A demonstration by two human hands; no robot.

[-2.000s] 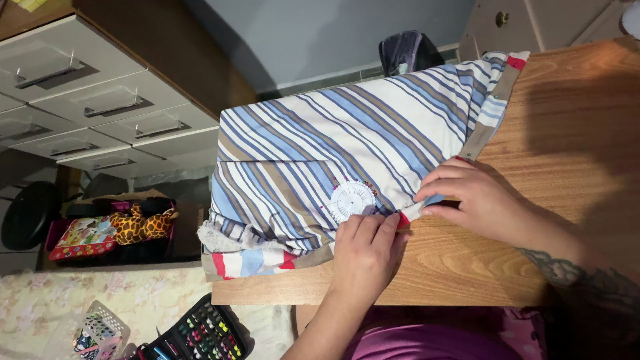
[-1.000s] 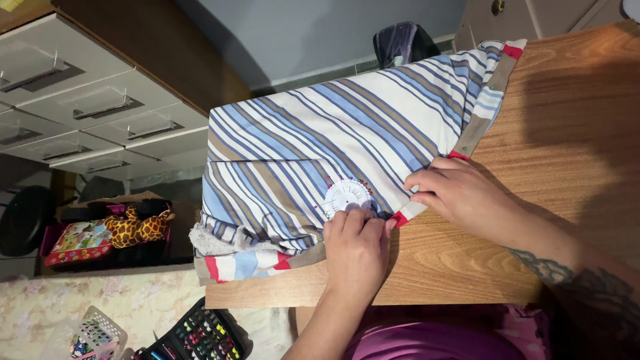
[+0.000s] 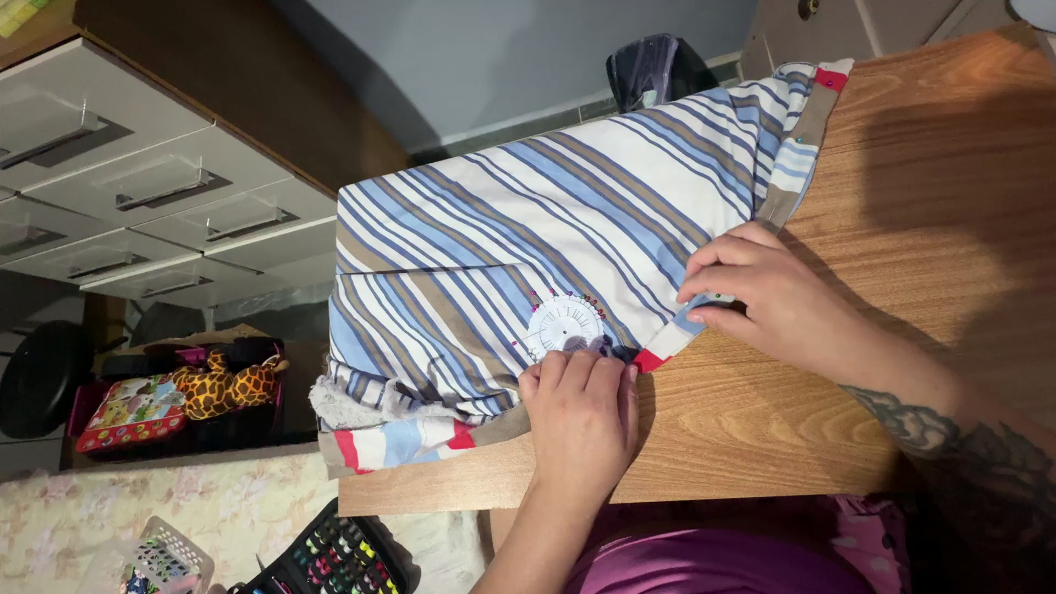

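Striped fabric [image 3: 511,223] in white, blue and brown lies over the wooden table, with a patterned border strip [image 3: 660,345] along its near edge. A white pin wheel [image 3: 566,328] with coloured pin heads rests on the fabric. My left hand [image 3: 582,404] presses on the border just below the wheel, its fingertips partly hidden. My right hand [image 3: 759,285] pinches the border farther right, thumb and fingers around the folded edge. A green-headed pin [image 3: 718,295] shows between its fingers. More pins sit in the border at the upper right.
The wooden table [image 3: 949,214] extends right. At left are a drawer cabinet [image 3: 157,190], a box [image 3: 285,388] with a giraffe-print plush toy [image 3: 227,388], and a floral cover [image 3: 165,487]. A case of thread spools [image 3: 342,557] and a plastic basket [image 3: 169,549] lie lower left; a bin [image 3: 656,73] stands beyond.
The right hand's fingers have spread a little along the border, and a green pin head now shows between them. The left hand stays on the border beside the pin wheel.
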